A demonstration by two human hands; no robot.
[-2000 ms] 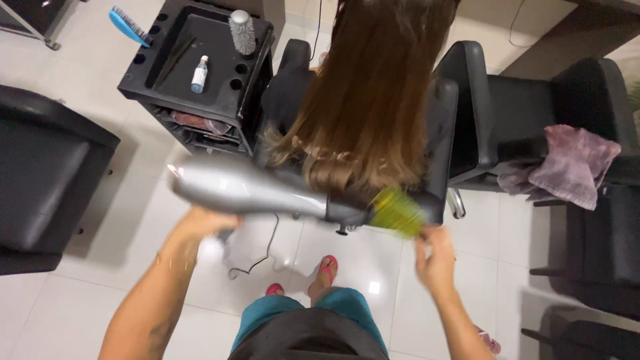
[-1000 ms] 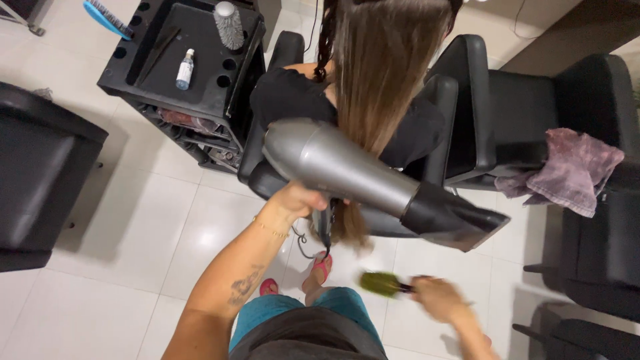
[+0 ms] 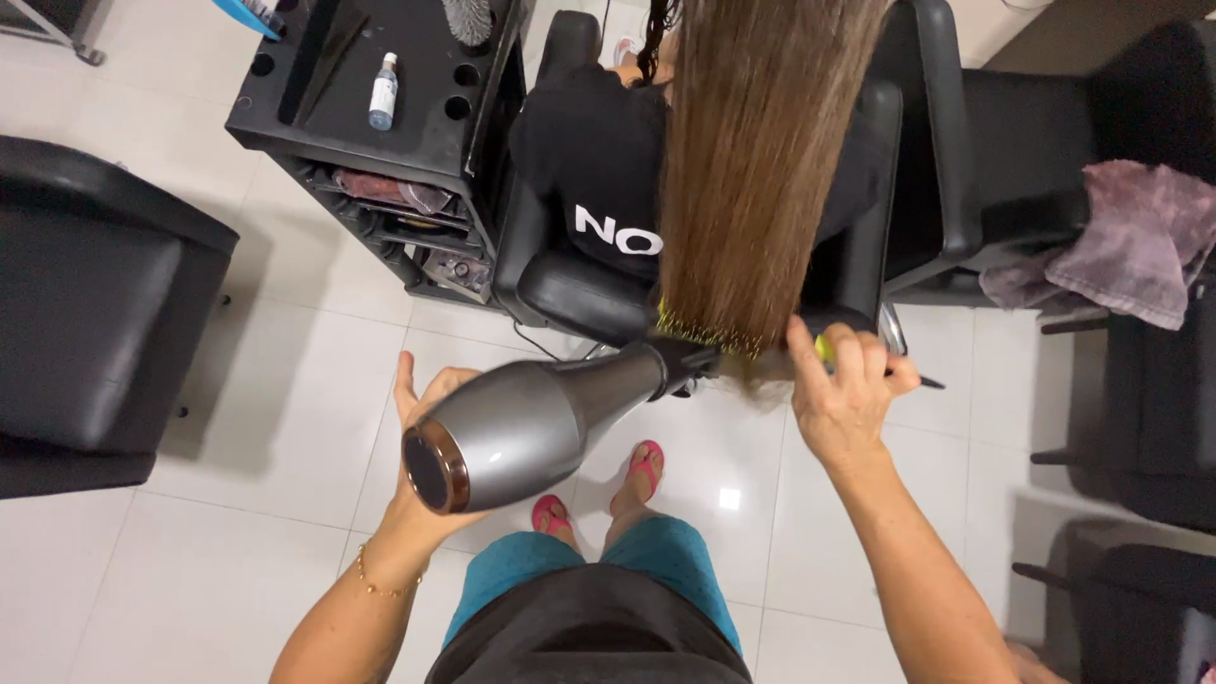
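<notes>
My left hand (image 3: pixel 432 456) grips a grey hair dryer (image 3: pixel 522 427), whose body hides the handle and part of the fingers. Its black nozzle (image 3: pixel 679 366) points at the lower end of long brown hair (image 3: pixel 760 180) that belongs to a person seated with their back to me. At the right edge of the hair, my right hand (image 3: pixel 845 385) is closed around the handle of a yellow-green hairbrush (image 3: pixel 712 334). The brush lies behind the hair near its ends, and its bristle tips show through the strands. The hair hangs straight and flat over the brush.
At the upper left a black salon trolley (image 3: pixel 328 142) holds a small bottle (image 3: pixel 384 93), a round brush (image 3: pixel 467 19) and a blue comb or brush (image 3: pixel 249 14). Black chairs stand at the left (image 3: pixel 85 294) and right (image 3: pixel 1026 152). A purplish towel (image 3: pixel 1135 237) hangs over the right chair.
The brush and my right hand have moved up from low on the right to the hair ends. The dryer's nozzle, pointing off to the right one second ago, now faces the hair at the brush.
</notes>
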